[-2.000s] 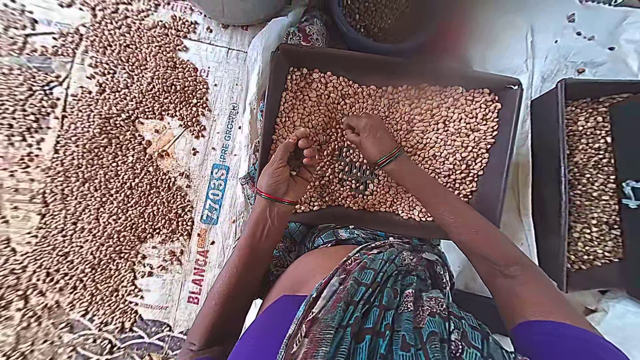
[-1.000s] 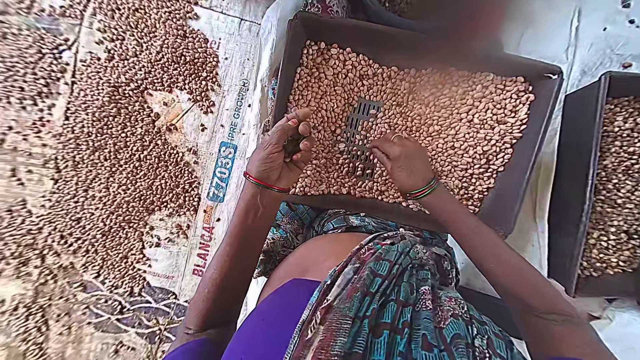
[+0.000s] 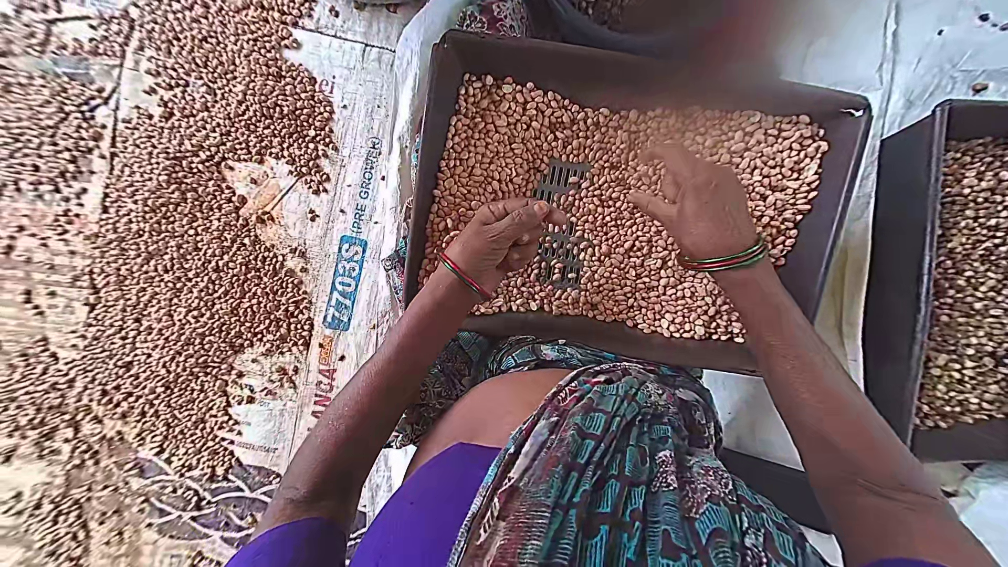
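A dark rectangular tray [image 3: 630,71] lies before me, spread with light brown beans or seeds [image 3: 504,126]. Its slotted bottom [image 3: 561,264] shows through a gap near the middle. My left hand [image 3: 504,240] is curled over the tray's left part, fingers drawn together; whether beans are inside it is hidden. To the right, my right hand [image 3: 693,201] hovers over the beans with thumb and fingers apart and nothing visible between them. Bangles circle both wrists.
Many brown beans [image 3: 205,276] lie on a printed plastic sheet [image 3: 354,181] at the left. A second dark tray [image 3: 902,260] of beans stands at the right edge. Part of a dark round tub [image 3: 606,31] shows at the top, beside a blurred reddish shape.
My right hand has moved away from my left, and its fingers have spread. My left hand has turned over; the dark matter seen in it earlier is out of sight. More slotted bottom shows than two seconds ago.
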